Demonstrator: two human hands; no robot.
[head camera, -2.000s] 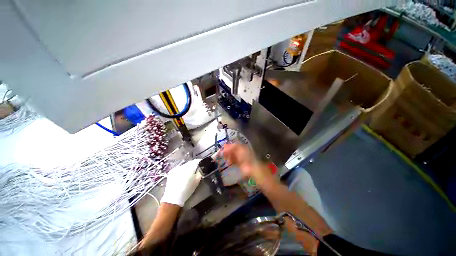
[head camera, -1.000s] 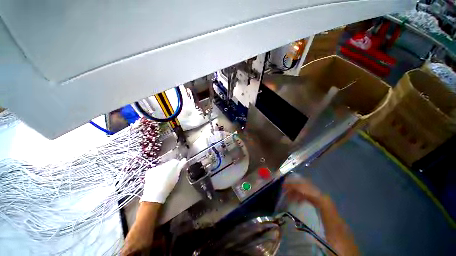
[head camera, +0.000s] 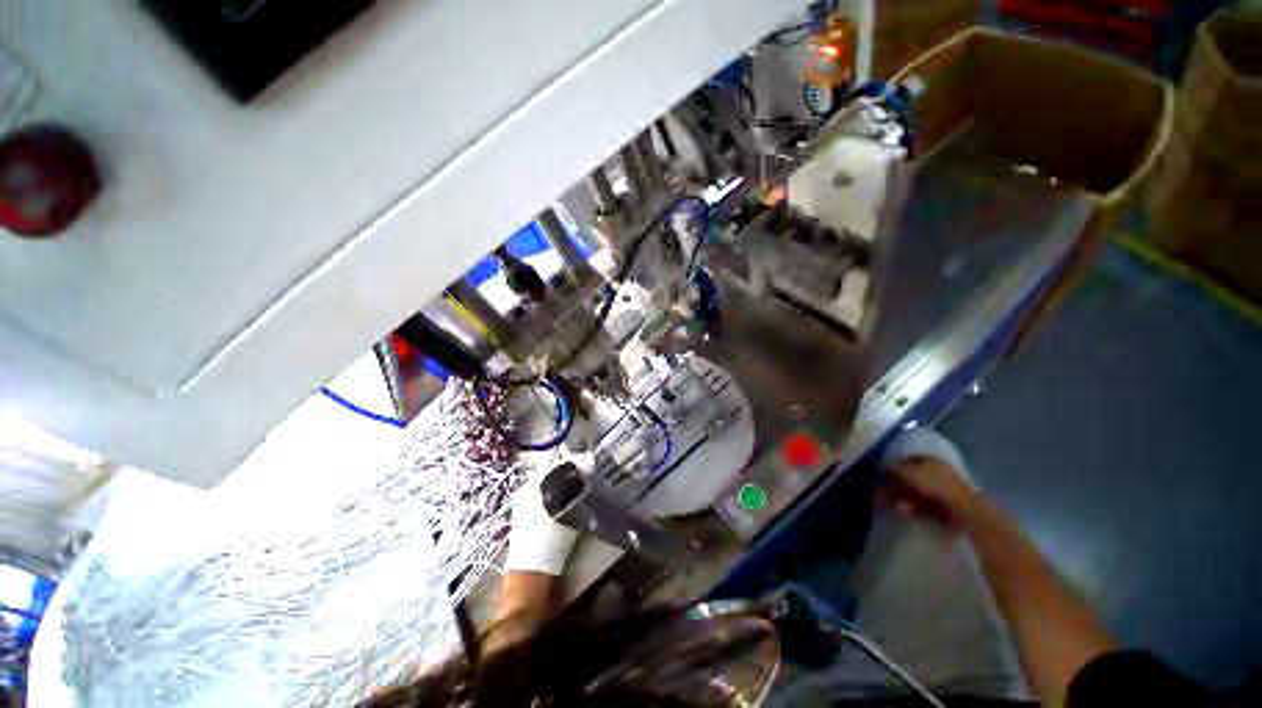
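My left hand, in a white glove, is beside the dark block at the near-left edge of the round pale disc. Its fingers are partly hidden by the block, so I cannot tell what it holds. Metal bars and a short blue tube sit on the disc. White cables fan out at the left, with dark red-brown tips close to the glove. My right hand is low at the right, away from the disc, with bent fingers over pale cloth; its grip is unclear.
A green button and a red button are right of the disc. The white cover with a dark red knob hangs overhead. Metal arms are behind the disc. A sheet-metal chute and a brown carton are at the right.
The view has shifted. My right hand has left the disc and moved to the lower right. The metal arms and a looped tube behind the disc show in a different position. My left hand stays near the block.
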